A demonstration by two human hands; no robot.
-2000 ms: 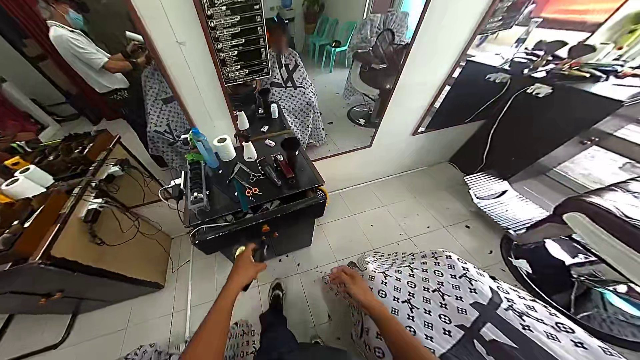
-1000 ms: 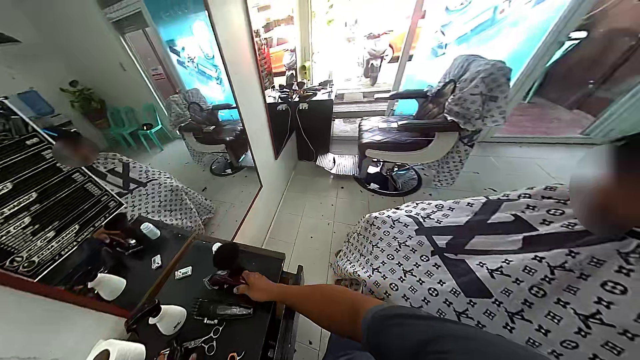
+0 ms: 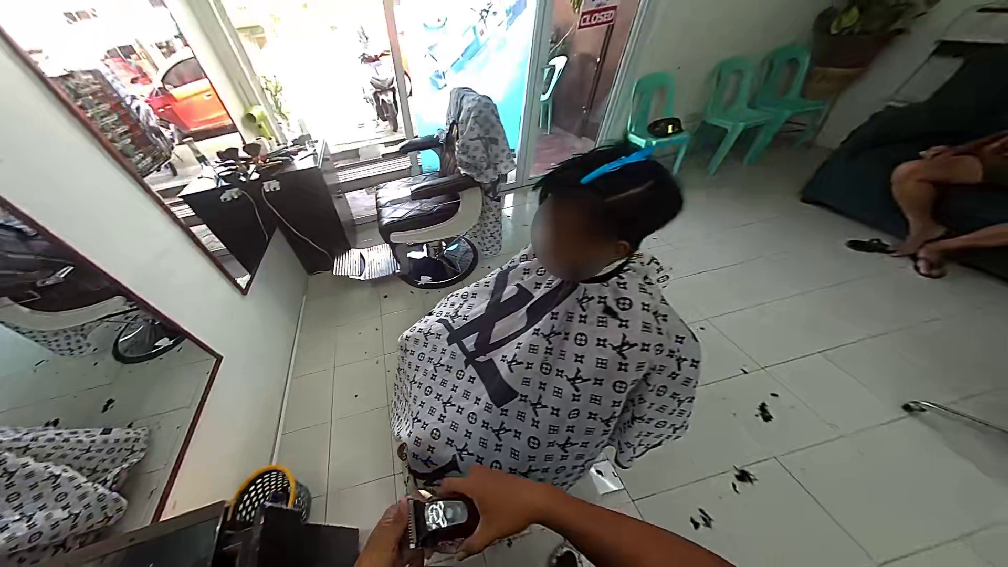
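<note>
At the bottom centre my right hand (image 3: 504, 504) grips a dark red and black hair clipper (image 3: 445, 520) with a silvery part on top. My left hand (image 3: 386, 539) touches the clipper's blade end from the left, its fingers partly cut off by the frame's lower edge. Beyond both hands sits a person in a white patterned barber cape (image 3: 543, 370), with a blue hair clip (image 3: 616, 164) in the dark hair on top of the head.
A dark counter (image 3: 181, 539) and a basket with a yellow rim (image 3: 264, 480) are at lower left. Behind stand an empty barber chair (image 3: 429, 205), a station with tools (image 3: 315, 197) and green plastic chairs (image 3: 736, 118). Hair clippings (image 3: 743, 476) dot the tiles. Another person's legs show at right.
The view has swung right from the counter to the seated person. My right hand, at the counter one second ago, is now in front of the cape with the clipper, and my left hand has come into view.
</note>
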